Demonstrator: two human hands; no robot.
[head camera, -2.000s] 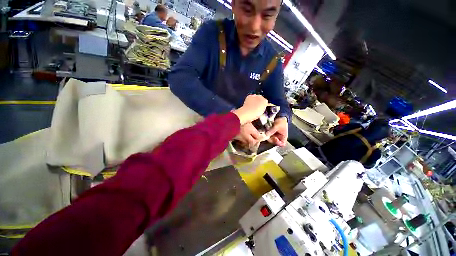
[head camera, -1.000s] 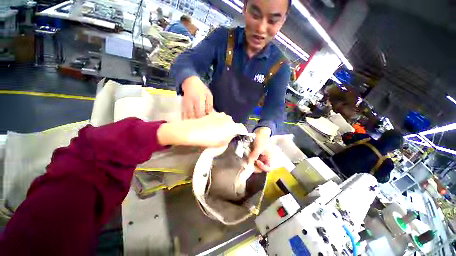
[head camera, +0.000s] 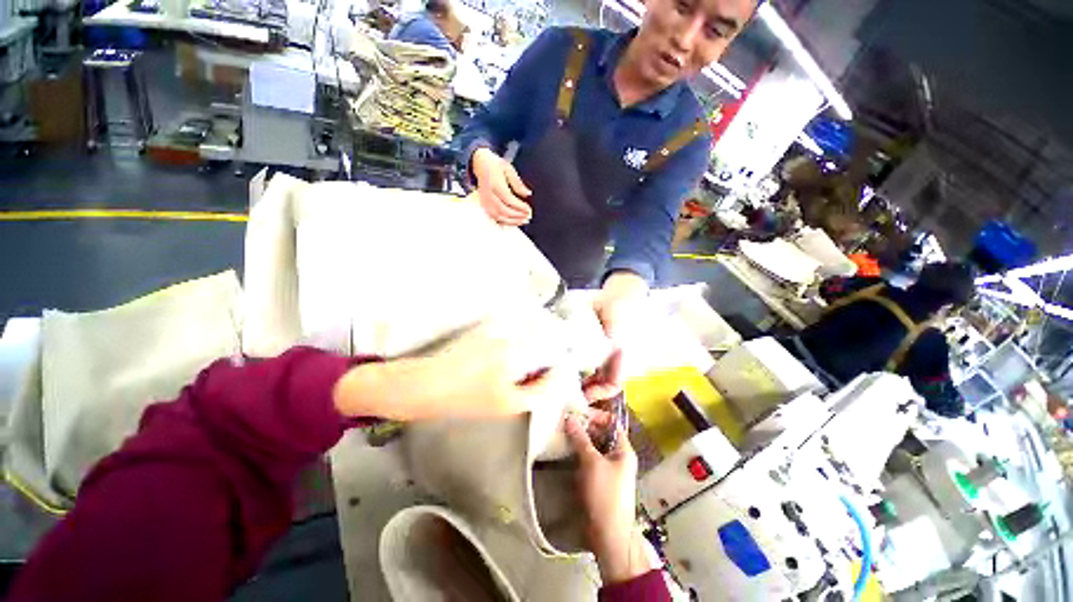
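Note:
A beige open bag (head camera: 471, 453) is bunched in front of me above the machine table. My left hand (head camera: 465, 379), in a maroon sleeve, reaches in from the left and grips the bag near its rim; its fingers are blurred and partly hidden in the cloth. My right hand (head camera: 606, 476) comes up from the bottom and pinches the bag's edge by a small dark, shiny piece (head camera: 607, 426), which I cannot make out. Another person's hand (head camera: 614, 315) touches the same edge just beyond my fingers.
A person (head camera: 594, 153) in a blue shirt and dark apron stands across the table, other hand raised. Large beige panels (head camera: 388, 253) lie left. A white sewing machine (head camera: 765, 517) with a red switch is at right, beside a yellow table section (head camera: 665, 406). Another person (head camera: 882, 323) is farther right.
The bag has turned and tipped towards me, its opening no longer facing up. My right hand has come into view on its edge. The other person's raised hand has moved off the bag.

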